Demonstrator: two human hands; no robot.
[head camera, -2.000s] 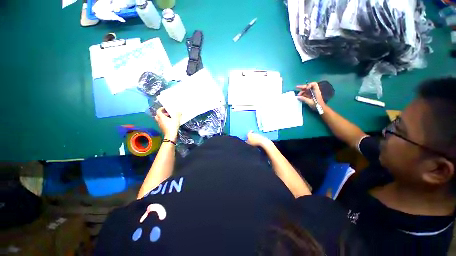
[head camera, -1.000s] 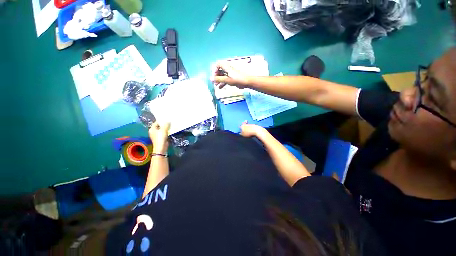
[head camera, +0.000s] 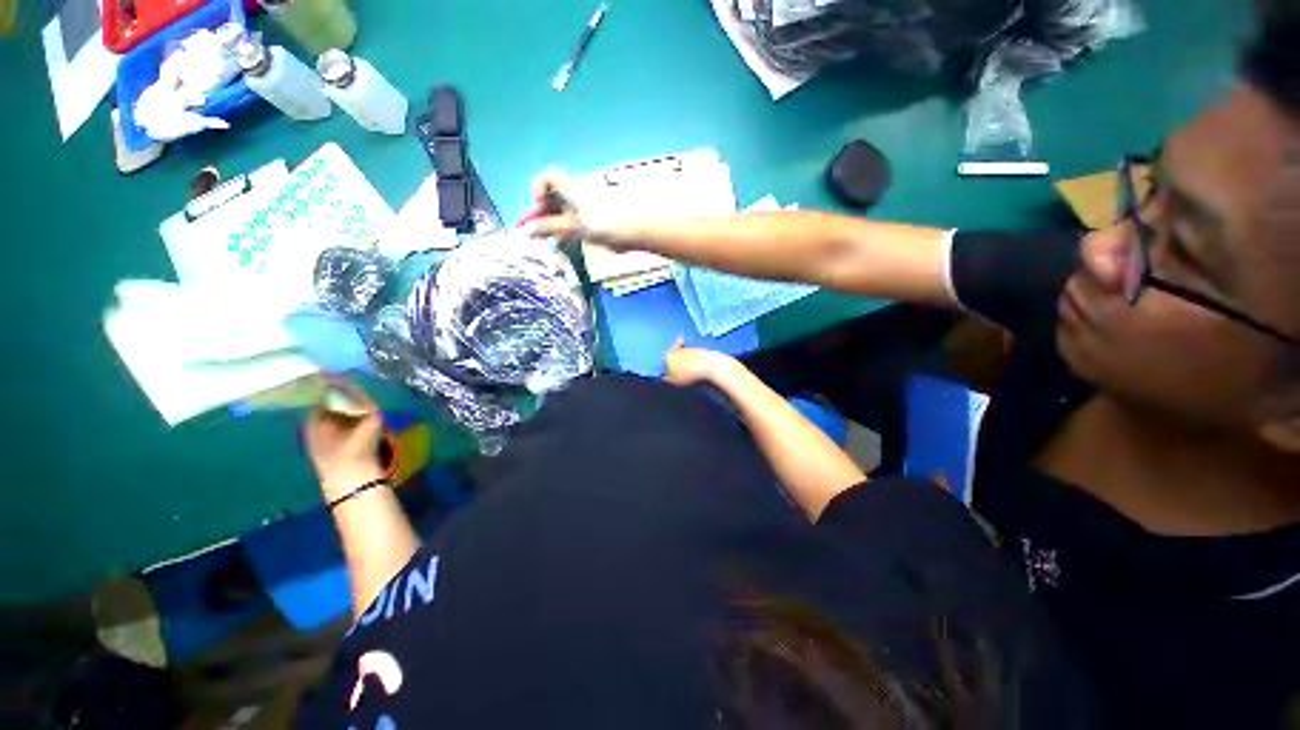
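My left hand (head camera: 347, 439) holds blurred white sheets (head camera: 186, 350) by their near edge, left of the plastic-wrapped bundle (head camera: 499, 314). The sheets overlap the left clipboard (head camera: 214, 200), which bears a page with rows of blue-green dots. My right hand (head camera: 694, 367) is at the front edge of the right clipboard's blue board (head camera: 656, 325); its fingertips are unclear, so a grip cannot be told. White sheets (head camera: 670, 186) lie under that clipboard's clip, and a pale blue form (head camera: 741, 292) lies partly over the board.
A co-worker at the right reaches an arm (head camera: 798, 257) across the right clipboard, hand (head camera: 560, 214) near the bundle. Behind are a black segmented strap (head camera: 449, 157), bottles (head camera: 364, 93), a blue bin (head camera: 143, 107), a pen (head camera: 580, 47) and bagged goods (head camera: 912, 50). A black rounded lump (head camera: 858, 173) lies right.
My left hand has swung the white sheets left, off the plastic-wrapped bundle, uncovering it. The co-worker's hand has moved left from the right-hand papers. My right hand has stayed by the blue board.
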